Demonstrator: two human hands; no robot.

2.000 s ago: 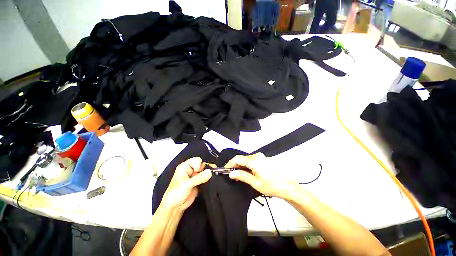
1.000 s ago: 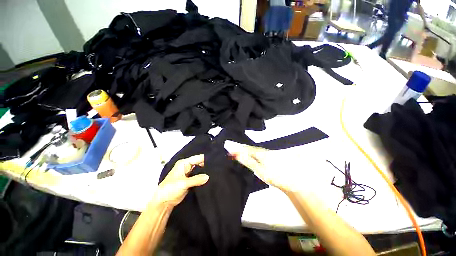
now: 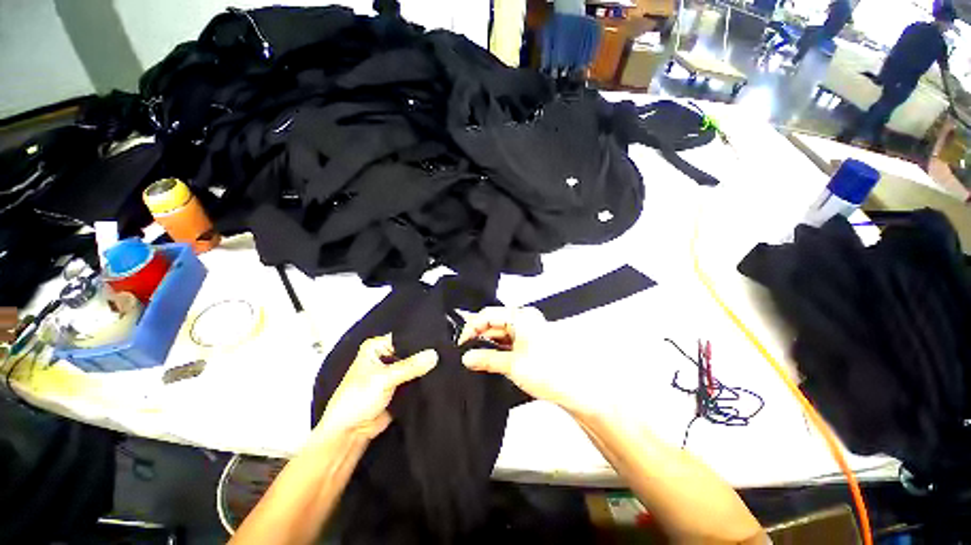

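Observation:
A black garment piece (image 3: 453,426) hangs over the table's front edge under my hands. My left hand (image 3: 373,385) pinches its cloth between thumb and fingers. My right hand (image 3: 520,354) grips the cloth's right side near a small pale mark; what lies under its fingertips is too small to tell. A flat black strap (image 3: 596,293) sticks out on the table to the right. Red-handled thread snips (image 3: 705,367) lie with a black cord tangle (image 3: 729,406) right of the work.
A large black garment pile (image 3: 351,149) stands behind the work. At left are a blue basket (image 3: 170,319), an orange-yellow cone (image 3: 181,216) and a tape roll (image 3: 224,323). At right are a second pile (image 3: 873,319), a blue-capped can (image 3: 846,192) and an orange hose (image 3: 783,376). People stand far back.
Two seconds ago both hands held a small metallic thing together; now they hold the cloth separately. The snips and cord tangle have appeared on the table at right. The view has shifted slightly.

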